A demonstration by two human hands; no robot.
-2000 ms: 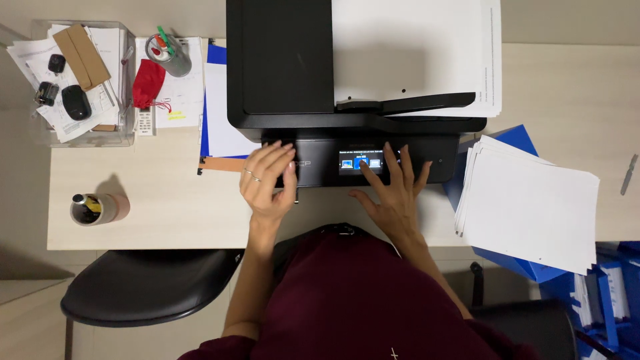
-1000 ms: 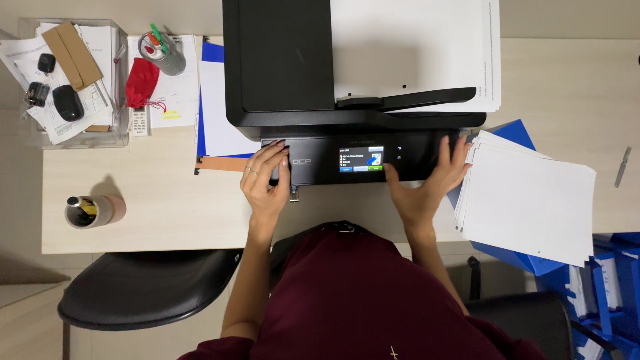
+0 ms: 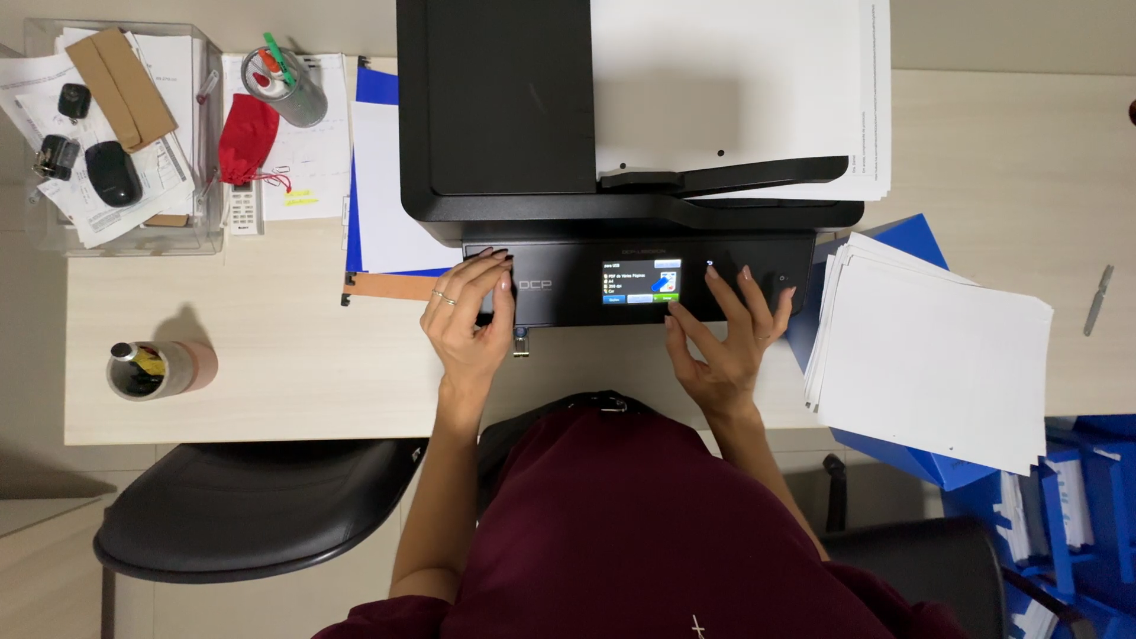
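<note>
A black multifunction printer (image 3: 497, 98) stands on the desk, with white sheets (image 3: 692, 80) on its document feeder. My left hand (image 3: 469, 311) rests with bent fingers on the left end of the control panel (image 3: 559, 306); nothing is seen held in it. Just right of it, a small USB plug (image 3: 521, 342) juts from the panel's front edge. My right hand (image 3: 728, 342) has its fingers spread over the panel, the index fingertip at the lower right corner of the lit touchscreen (image 3: 641, 282). It holds nothing.
A paper stack (image 3: 941, 355) lies on a blue folder (image 3: 919, 235) at right, near a pen (image 3: 1099, 300). At left are a clear tray (image 3: 213, 160), a mesh pen cup (image 3: 306, 98), a red pouch (image 3: 247, 133) and a round pen holder (image 3: 191, 366). Black chairs (image 3: 257, 506) stand below.
My right hand moved from the touchscreen to the panel's right part, then back left to the screen's lower corner. The screen's display changed after the first frame. My left hand stayed at the panel's left end.
</note>
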